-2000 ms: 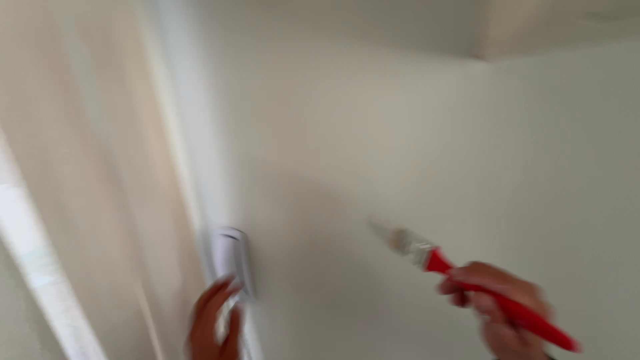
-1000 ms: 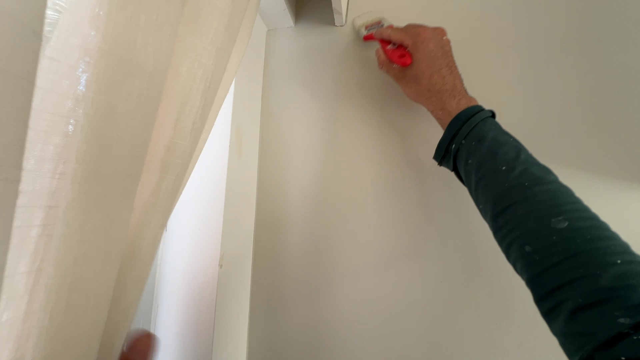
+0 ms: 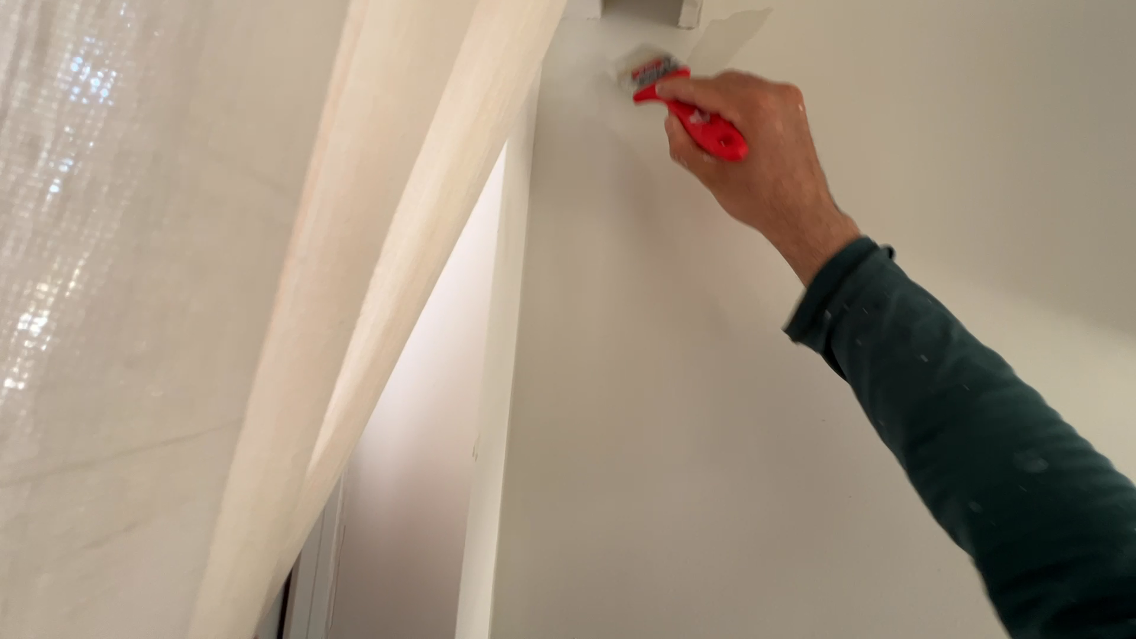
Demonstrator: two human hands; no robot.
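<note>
My right hand (image 3: pixel 754 151) is closed around the red handle of a flat paintbrush (image 3: pixel 701 124) near the top of the view. The brush's pale bristles lie against the off-white wall (image 3: pixel 639 399), a little below a small white bracket or rail end (image 3: pixel 690 12). A patch of fresh-looking paint (image 3: pixel 732 37), darker than the wall around it, shows just right of that end. My right arm wears a dark green sleeve with small pale specks. My left hand is out of view.
A sheer cream curtain (image 3: pixel 293 266) hangs across the left side in slanting folds. Beside it run a pale window reveal (image 3: pixel 408 426) and the white edge strip (image 3: pixel 501 382) of the wall. Part of a frame (image 3: pixel 315 559) shows low at the left.
The brush was away from the shelf-like end two seconds ago and is now up by it. A darker paint patch now shows there. My left hand has left the view.
</note>
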